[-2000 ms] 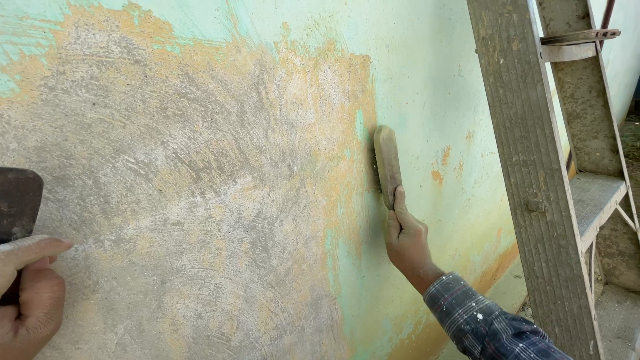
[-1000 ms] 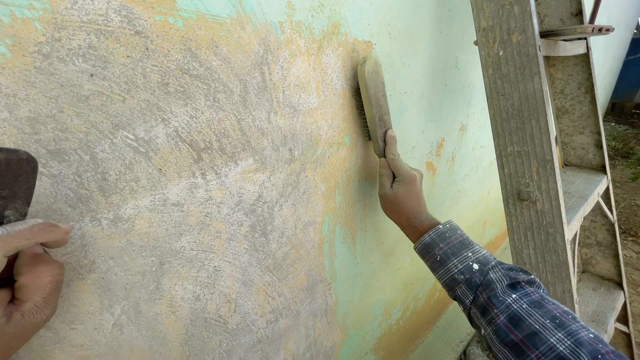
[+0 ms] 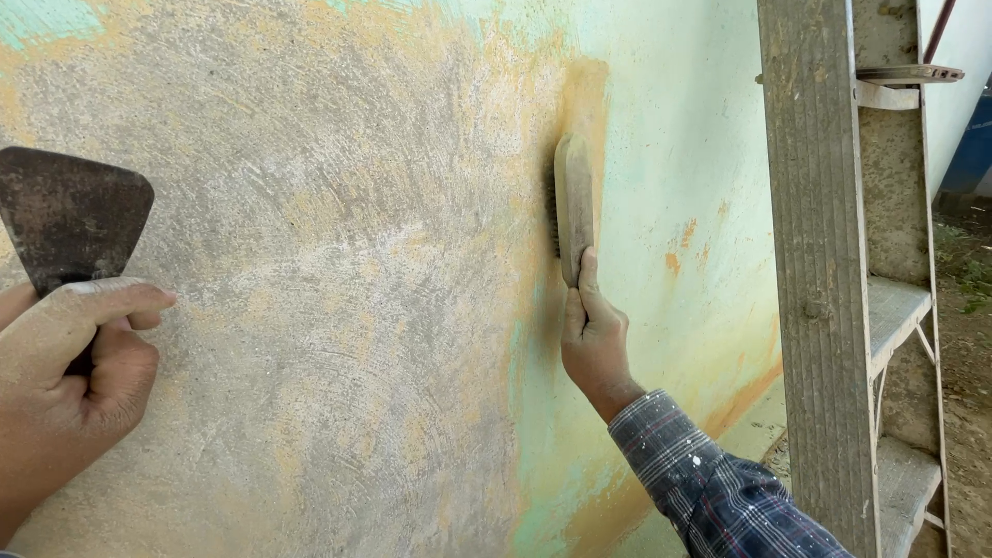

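My right hand [image 3: 598, 337] grips the handle end of a wire brush [image 3: 576, 205] with a pale body, held upright. Its dark bristles face left, at the wall [image 3: 333, 310], beside the right border of a scraped grey patch. Orange and mint-green paint remains around that border. At the left edge my left hand [image 3: 85, 372] is closed around the handle of a scraper [image 3: 74, 213] with a broad dark metal blade pointing up. The handle is mostly hidden by the fingers. Dust coats both hands.
A worn stepladder [image 3: 818, 271] stands close to the wall at the right, near my right forearm. A flat object [image 3: 911, 74] rests on its upper part. Bare ground [image 3: 965, 372] with some green plants lies beyond it.
Between the first two frames the brush moved up the wall; since then it has moved back down a little. An orange strip now shows near the patch's upper right corner. More of the scraper blade is visible.
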